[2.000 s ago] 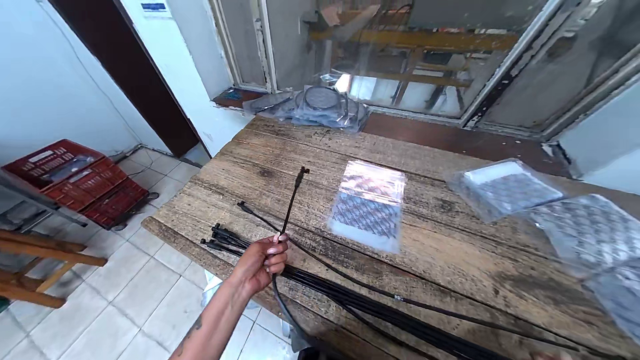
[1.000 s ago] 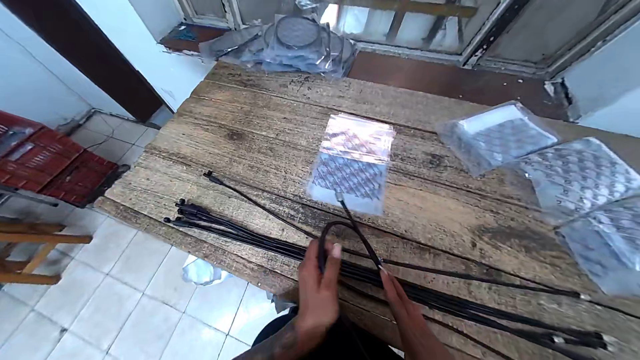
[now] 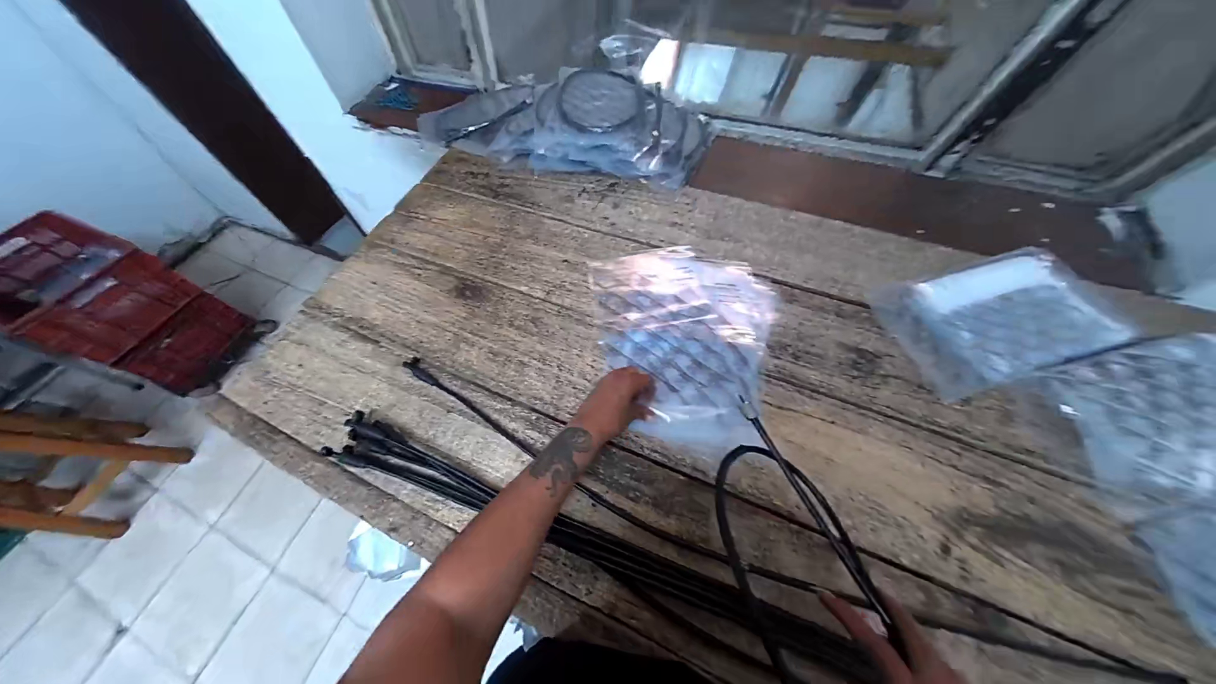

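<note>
My left hand [image 3: 624, 394] has its fingers on the lower left edge of a clear plastic bag [image 3: 679, 356] with printed patterning, one of a small overlapping pile on the wooden table. Near the bottom of the view my right hand [image 3: 888, 636] holds a looped black cable [image 3: 727, 513], whose metal-coloured end lies over the bag's lower right corner. A bundle of black cables [image 3: 446, 475] runs along the near side of the table, passing under my left forearm. One separate black cable [image 3: 475, 408] lies just beyond the bundle.
Filled clear bags [image 3: 1012, 318] lie at the table's right side. Bagged coiled cables [image 3: 598, 123] are heaped at the far edge by the window. Red plastic crates [image 3: 123, 304] and a wooden stool [image 3: 85, 456] stand on the tiled floor at left.
My left hand has moved from the black cable out to the plastic bags. The cable is now looped in my right hand alone. The bags in the middle have fanned apart slightly.
</note>
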